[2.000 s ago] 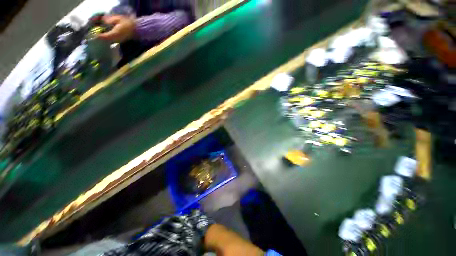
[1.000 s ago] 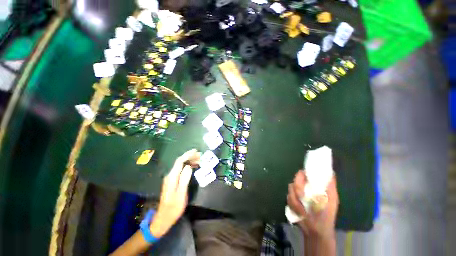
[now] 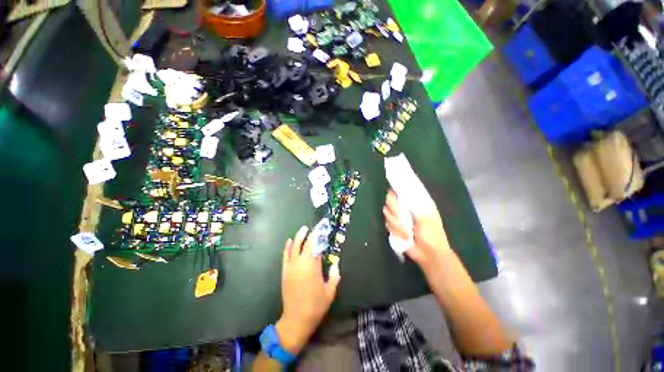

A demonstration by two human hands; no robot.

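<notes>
A narrow circuit board strip (image 3: pixel 344 218) with yellow components lies on the dark green mat, with white square pads (image 3: pixel 319 176) wired along its left side. My left hand (image 3: pixel 307 280) is at the strip's lower end, its fingers over or beside the lowest pads; whether it grips one cannot be told. My right hand (image 3: pixel 416 225) holds a white wipe (image 3: pixel 408 190) to the right of the strip, apart from it. A yellow-tan block (image 3: pixel 294 144) lies just above the strip.
Joined boards (image 3: pixel 182 221) lie at the left, with a yellow-tan piece (image 3: pixel 207 282) below. Black parts (image 3: pixel 269 83) are heaped at the back, near an orange-brown basket (image 3: pixel 233 22). Another strip (image 3: pixel 395 126) lies at the right. A green sheet (image 3: pixel 440 47) hangs at the far right edge.
The view has swung from the conveyor and blue bin to the bench. Since the later earlier frame, my left hand has moved onto the strip's lower pads, and my right hand has come nearer the strip.
</notes>
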